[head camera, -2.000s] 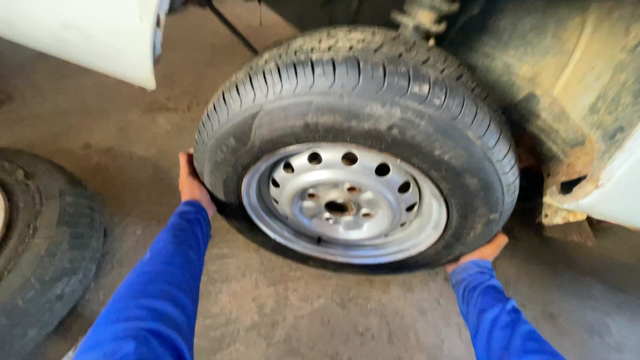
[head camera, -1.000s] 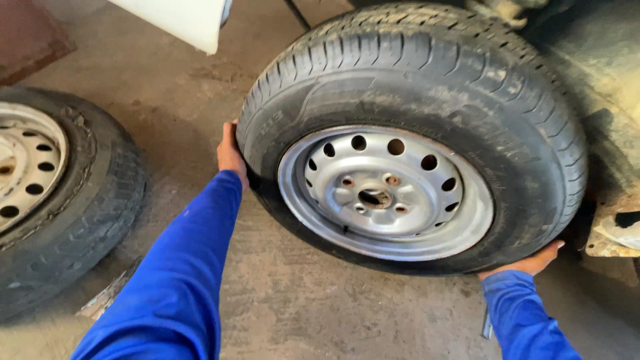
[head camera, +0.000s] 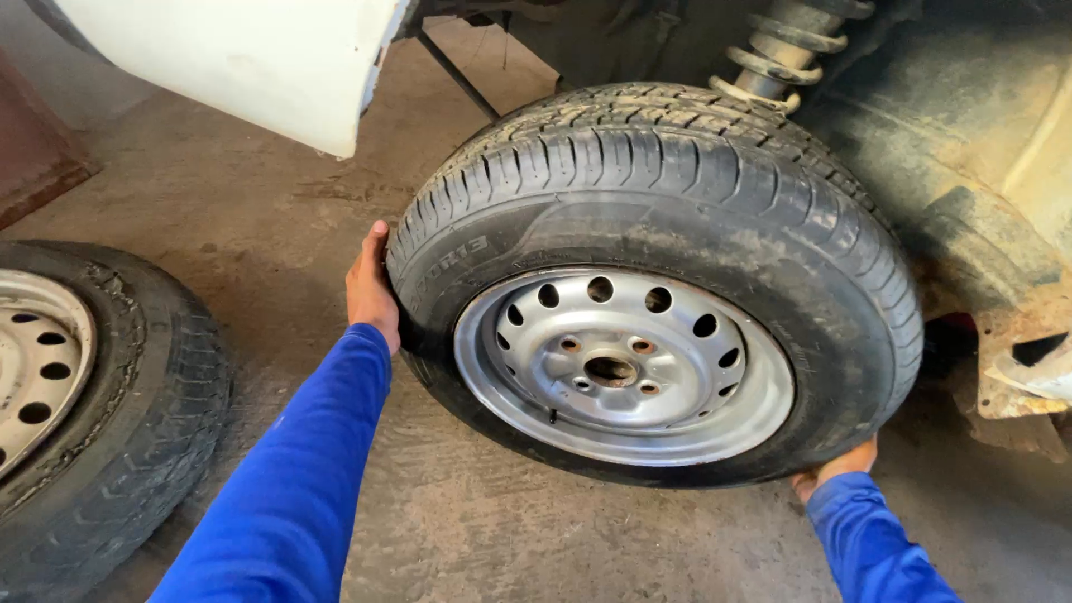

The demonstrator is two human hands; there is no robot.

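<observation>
A car wheel, a black tyre (head camera: 695, 226) on a silver steel rim (head camera: 620, 368), is held between my two hands in front of the wheel arch. My left hand (head camera: 371, 289) presses its palm and fingers against the left side of the tread. Beneath the lower right edge of the tyre is my right hand (head camera: 837, 469), its fingers partly hidden under the rubber. The rim has a ring of round holes, several bolt holes around an open rusty centre, and a valve stem low on the left. Behind the tyre, the wheel hub is not visible.
A worn tyre on a dirty pale rim (head camera: 50, 368) lies on the concrete floor (head camera: 502, 536) at left. A white body panel (head camera: 251, 67) hangs at upper left. The coil spring (head camera: 775, 59) stands above the tyre, with the dirty wheel arch (head camera: 955, 151) and rusty bodywork edge (head camera: 1026, 360) at right.
The view shifts about. Both hands stay on the wheel throughout, with the wheel still in front of the wheel arch. More of the coil spring shows above the tyre than one second ago.
</observation>
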